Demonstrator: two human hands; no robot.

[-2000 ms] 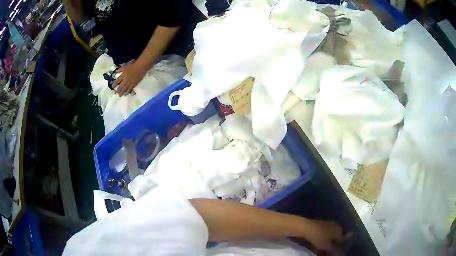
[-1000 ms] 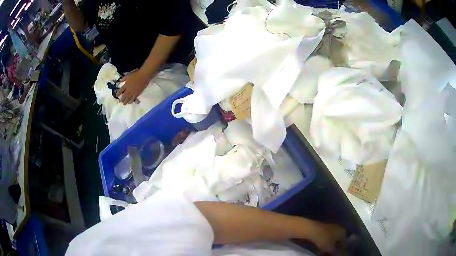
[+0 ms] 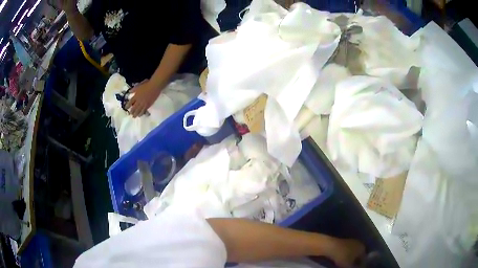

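My left hand is at the lower right, small and blurred, beside the dark table edge; its fingers are unclear and I cannot tell if it holds anything. My white sleeve and bare forearm cross the bottom of the view. Below them a blue plastic bin holds white fabric pieces, clear ring shapes and small printed bits. A white loop hangs at its rim. A heap of white garment pieces lies above and right of the bin. My right hand is not in view.
Brown paper tickets lie by the heap and on the white table. More white cloth covers the right side. A person in a black T-shirt sits at upper left, one hand on white cloth. Dark framework stands at left.
The view has shifted slightly, so the bin and heap sit a little lower and further right. The other person's far arm now shows raised at upper left. My left hand has hardly moved.
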